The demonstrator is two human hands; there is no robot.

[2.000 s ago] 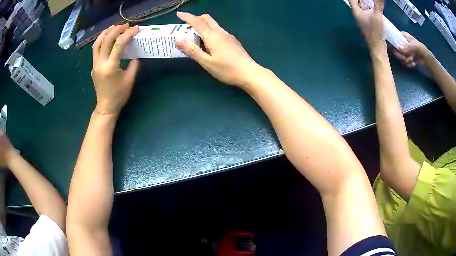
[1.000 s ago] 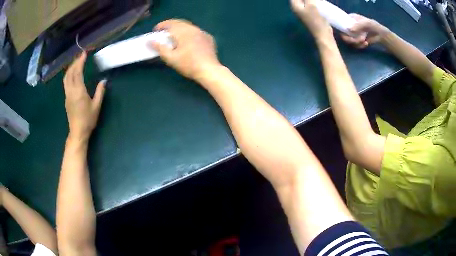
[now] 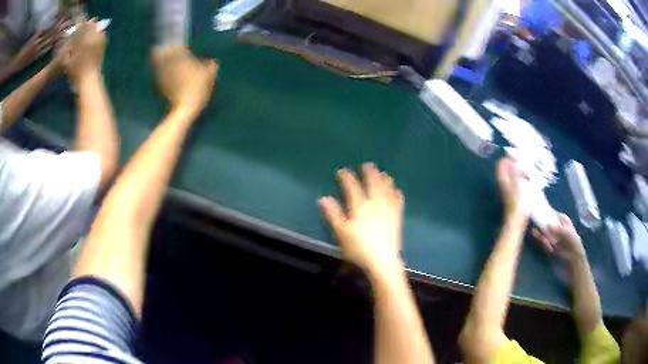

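My left hand (image 3: 183, 79) is at the upper left, blurred, with its fingers closed at the near end of a white carton (image 3: 171, 23) that runs up out of the picture. My right hand (image 3: 369, 215) is empty above the table's near side, fingers spread. Another long white carton (image 3: 458, 117) lies on the table beyond it, to the right.
The green table (image 3: 284, 135) has a dark tray (image 3: 320, 50) and tan cardboard (image 3: 405, 18) at the far side, with a white box (image 3: 238, 13) beside it. A neighbour's hands (image 3: 529, 202) hold a white item at right, near white papers and boxes. Another person's hand (image 3: 84, 53) is at left.
The view has swung left. My right hand has let go of the carton it held. My left hand, empty a second ago, now has hold of a carton.
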